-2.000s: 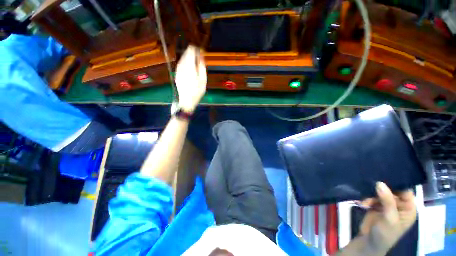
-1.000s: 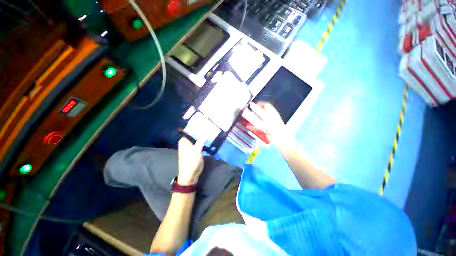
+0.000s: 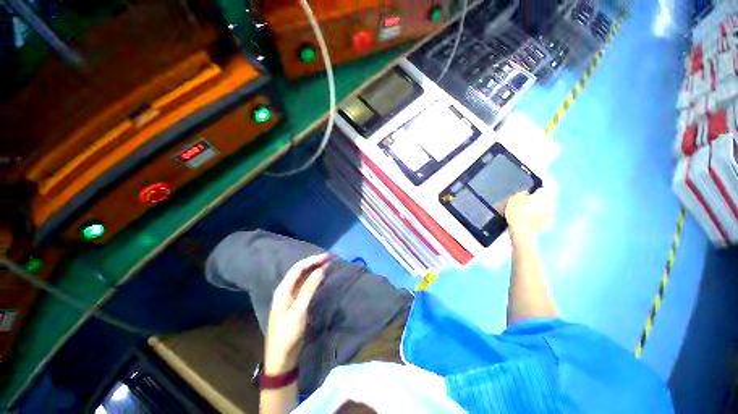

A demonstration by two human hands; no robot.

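Note:
A tablet screen assembly (image 3: pixel 490 191) lies in the near pocket of the top white foam tray (image 3: pixel 420 192), with its grey back and black rim facing up. My right hand (image 3: pixel 530 212) is at its right edge, with the fingertips on or over the rim; whether they grip it is not clear. A second assembly (image 3: pixel 429 139) with a bright white back lies in the middle pocket. The far pocket shows a dark, olive-toned piece (image 3: pixel 382 101). My left hand (image 3: pixel 296 301) is empty above my thigh, its fingers extended.
Orange-brown presses (image 3: pixel 154 154) stand on the green bench at left, with lit green buttons and a red stop button (image 3: pixel 154 193). A pale air hose (image 3: pixel 330 81) loops before them. Black blister trays (image 3: pixel 494 69) lie beyond the white stack. A carton (image 3: pixel 202 364) is at lower left; more white trays (image 3: pixel 712 174) stand far right.
The assembly that was held over the white trays now lies in the near pocket. My left hand has let go and drawn back to my lap. My right hand has moved to the tray's right side.

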